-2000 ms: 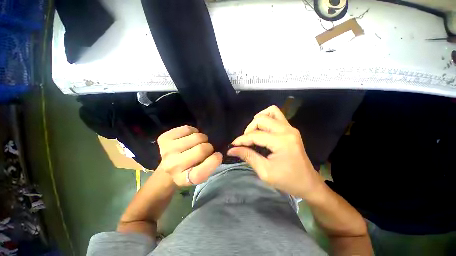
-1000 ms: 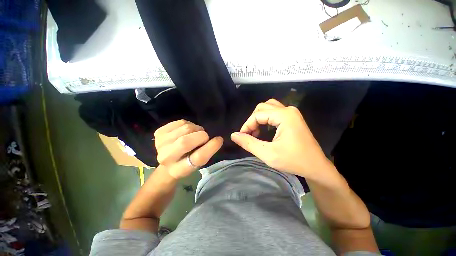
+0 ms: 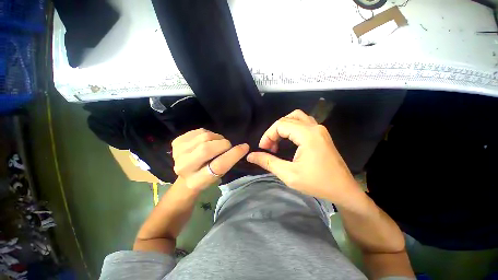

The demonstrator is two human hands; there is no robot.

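Note:
A black knit garment (image 3: 210,52) hangs as a long tube across the white table and over its front edge down to my lap. My left hand (image 3: 205,158), with a ring, is curled on the garment's near end above my lap. My right hand (image 3: 297,153) is just right of it, thumb and fingertips bent on the black cloth. The fingertips of both hands nearly meet. The exact edge between them is lost in the black.
The white table (image 3: 327,76) has a ruler-marked front edge. A brown cardboard scrap (image 3: 380,22) lies on it at upper right, and black cloth (image 3: 87,30) at upper left. More black garments (image 3: 437,169) hang below at right. Blue crates (image 3: 19,54) stand at far left over green floor.
The view has shifted slightly. My fingertips have moved a little along the cloth, and the gap between my two hands is smaller than a second ago.

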